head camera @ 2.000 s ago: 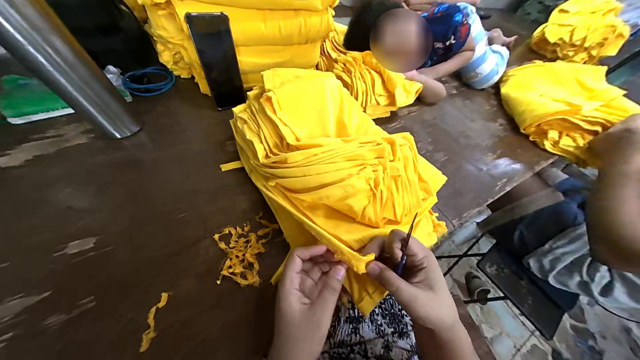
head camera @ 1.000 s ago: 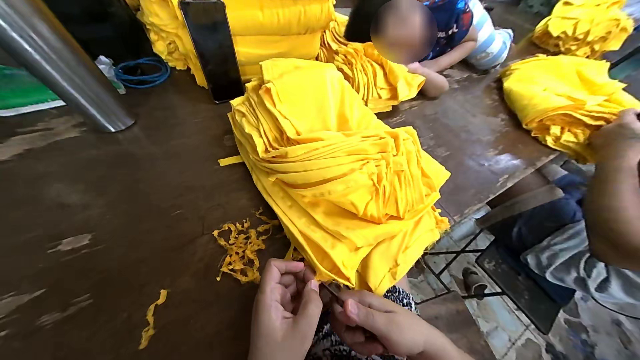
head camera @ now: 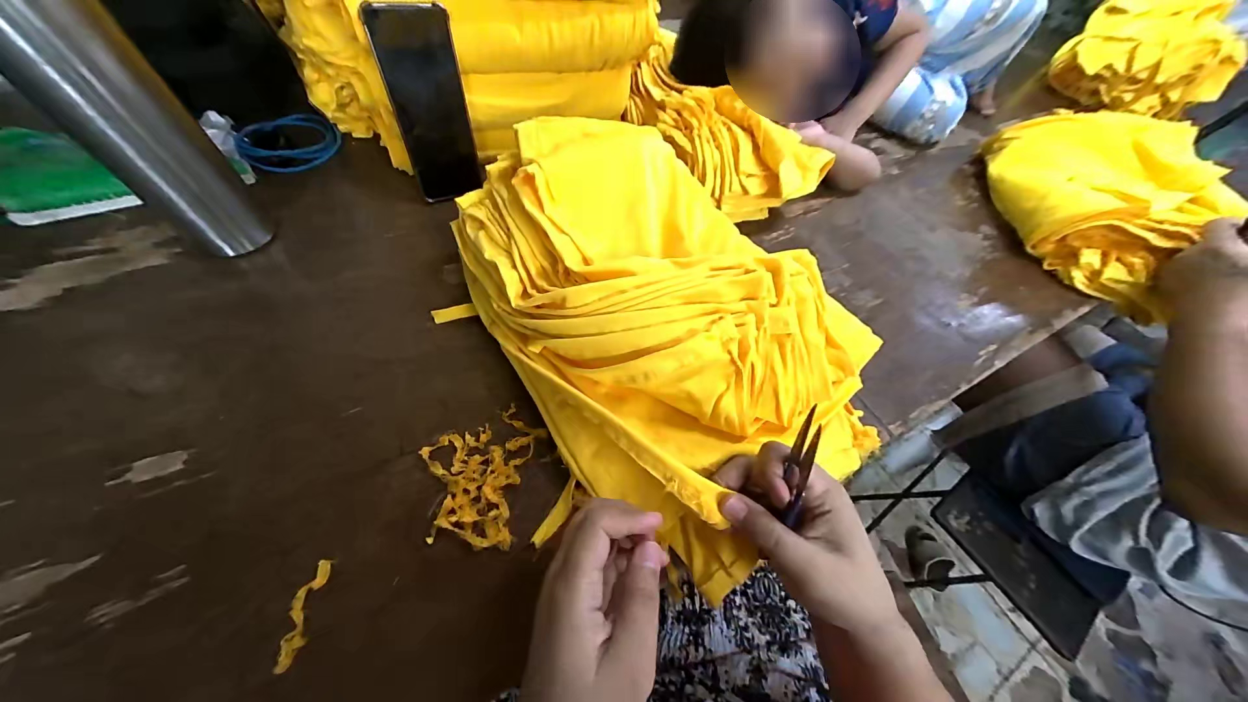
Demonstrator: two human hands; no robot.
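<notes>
A thick pile of yellow cloth pieces [head camera: 643,292] lies on the brown table, its near corner hanging over the edge above my lap. My right hand [head camera: 804,531] pinches a folded cloth edge between thumb and finger. The same hand also holds small dark scissors or thread snips [head camera: 801,468], points upward, blades slightly apart. My left hand [head camera: 604,595] is just left of that corner, thumb and fingertips nearly together; whether a thread is between them cannot be told. Yellow scraps [head camera: 478,487] lie tangled left of the pile, with one loose strip [head camera: 300,614] farther left.
A dark phone [head camera: 424,97] leans on stacked yellow cloth [head camera: 556,58]. At left are a metal post [head camera: 146,127] and a blue cord coil [head camera: 288,143]. A person [head camera: 848,88] rests at the table's far side; another person's arm [head camera: 1209,390] touches a yellow pile [head camera: 1102,195] at right.
The scissors, hidden in my right hand one second ago, now show with points up. My hands were close together at the near cloth corner and are now apart, the right one raised along the edge.
</notes>
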